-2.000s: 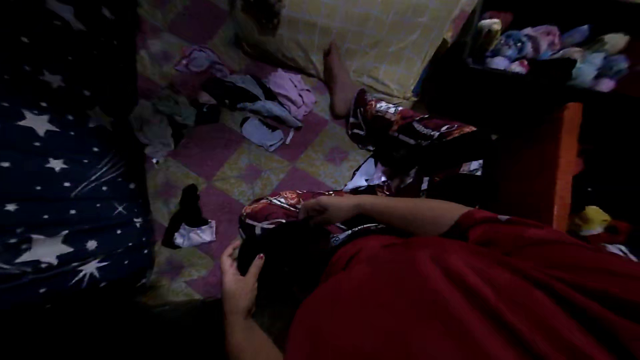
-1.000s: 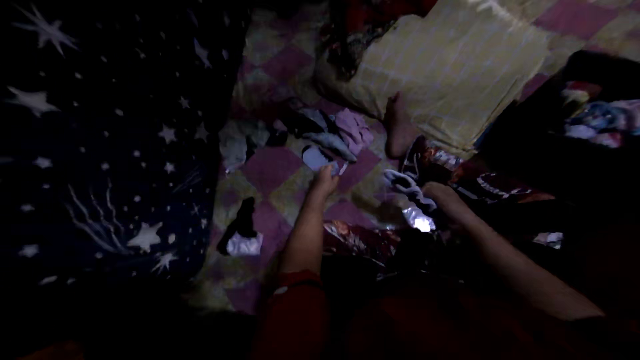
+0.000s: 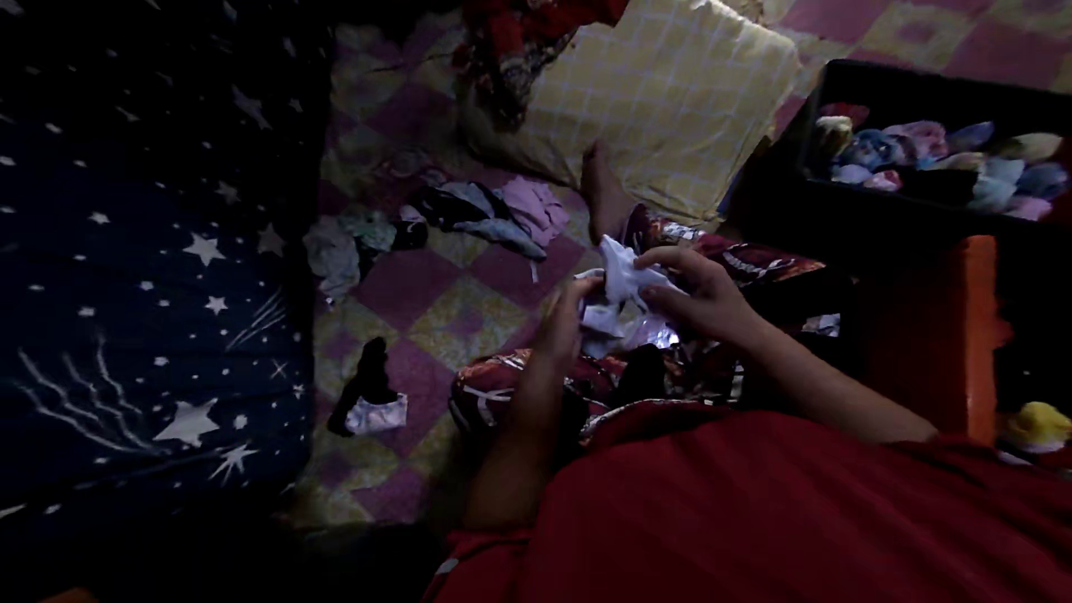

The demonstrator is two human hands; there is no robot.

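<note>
Above my lap, a small white cloth garment [image 3: 626, 272] is held between both hands. My right hand [image 3: 699, 293] pinches its right side with thumb and fingers. My left hand [image 3: 576, 301] grips its left edge. Just under it lies a pale, shiny item [image 3: 657, 332], too dim to name. A heap of dark, grey and pink clothes [image 3: 494, 213] is on the patterned floor beyond my left hand. Pale and green cloths [image 3: 335, 251] lie left of the heap. A black and white garment [image 3: 375, 412] rests on the floor at the left.
A bed or mattress with a dark blue star-print cover [image 3: 151, 335] fills the left side. A yellow checked cushion [image 3: 653, 100] lies beyond my bare foot. At the right stand a black bin [image 3: 930, 197] of rolled, colourful cloths and an orange edge of furniture [image 3: 980, 335].
My hands, apart a second ago with the left reaching to the clothes heap, have come together over my lap on the white garment. The dark cloth held two seconds ago is out of them.
</note>
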